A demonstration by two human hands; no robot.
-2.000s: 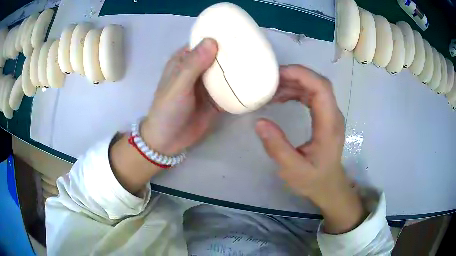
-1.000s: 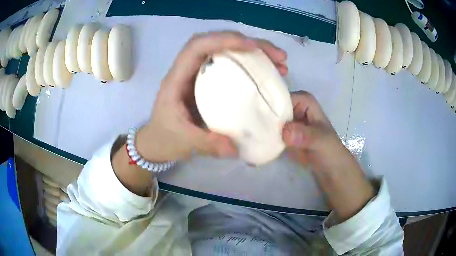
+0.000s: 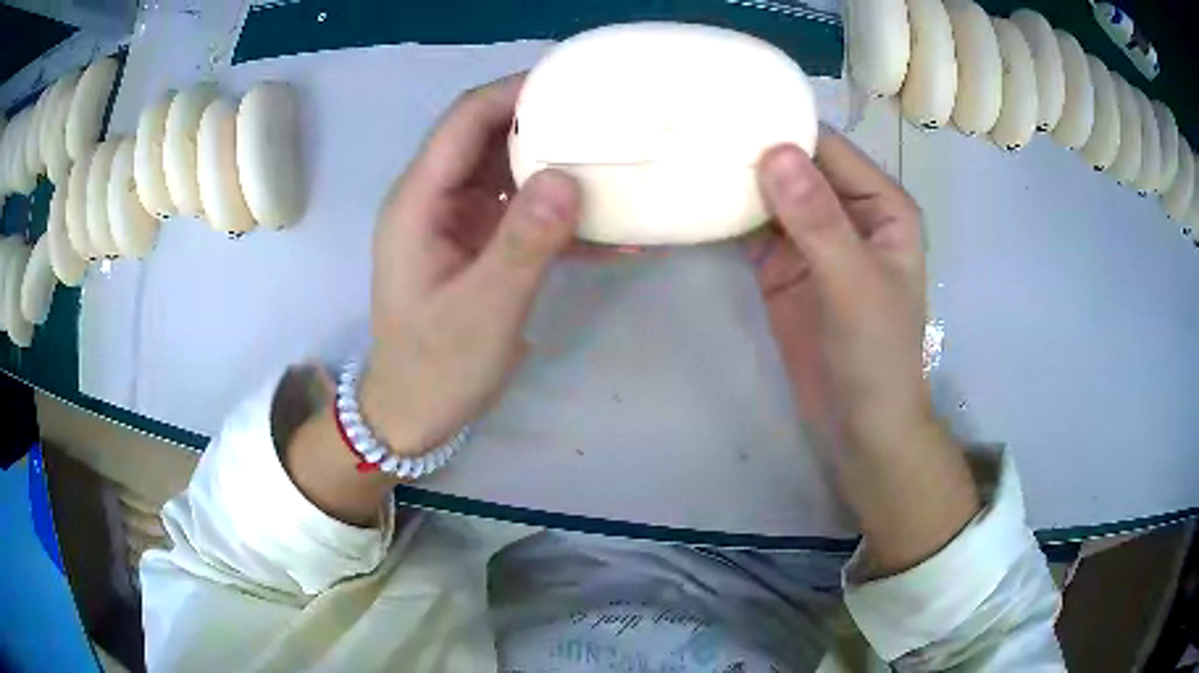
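Observation:
A cream oval housing (image 3: 664,112) is held up above the bench, its long side lying left to right. A thin seam line runs across its lower part. My left hand (image 3: 460,256) grips its left end, with the thumb on the lower face. My right hand (image 3: 842,250) grips its right end, with the thumb on the face near the seam. The other fingers of both hands are partly hidden behind it. A small dark spot shows at its left edge.
A row of cream housings (image 3: 268,155) stands on edge at the left, with more beyond it. Another row (image 3: 976,69) curves along the upper right. The pale bench sheet (image 3: 631,421) has a dark green front edge. A small white printed object (image 3: 1127,37) lies at the top right.
The housing has turned so its long side lies crosswise, and it has moved up, away from me. The seam gap now looks like a thin line. Both thumbs now press on its near face.

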